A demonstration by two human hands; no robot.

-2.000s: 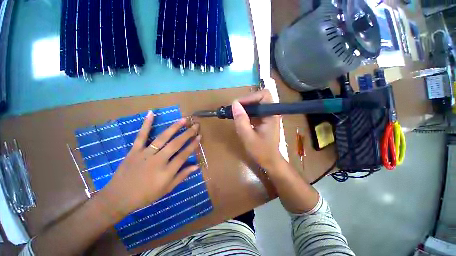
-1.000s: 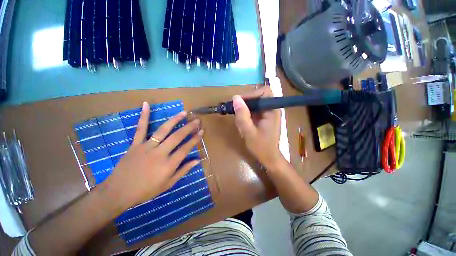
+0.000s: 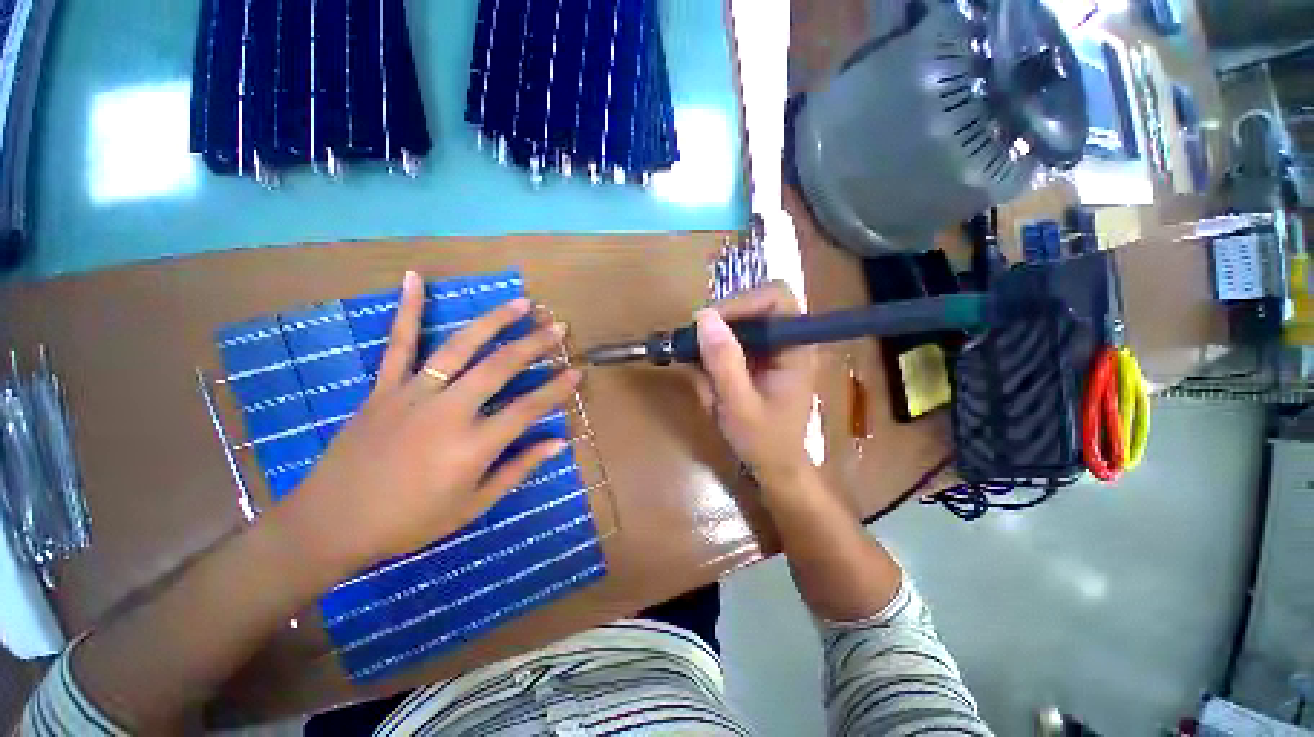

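Blue solar cells [image 3: 476, 612] with pale parallel lines lie on the brown bench. My left hand [image 3: 432, 418] lies flat on them, fingers spread, a ring on one finger, fingertips near the cells' right edge. My right hand [image 3: 757, 374] holds the soldering iron [image 3: 850, 326] like a pen. The iron's tip points left, close to my left fingertips at the right edge; whether it touches is not clear. A thin silver bus ribbon [image 3: 226, 444] lies beside the left edge. Another ribbon runs along the right edge, with fine ends sticking out.
Dark navy cell stacks [image 3: 310, 87] lie on the green-blue mat [image 3: 115, 216]. Loose ribbon piles lie left [image 3: 39, 461] and behind my right hand [image 3: 738, 264]. To the right are a grey round machine [image 3: 922, 137], a yellow sponge [image 3: 925, 382], a black holder [image 3: 1016, 396] and red-yellow handles [image 3: 1102, 415].
The iron's tip has moved slightly down along the right edge of the cells. My left hand stays spread on the cells. The whole view has shifted a little.
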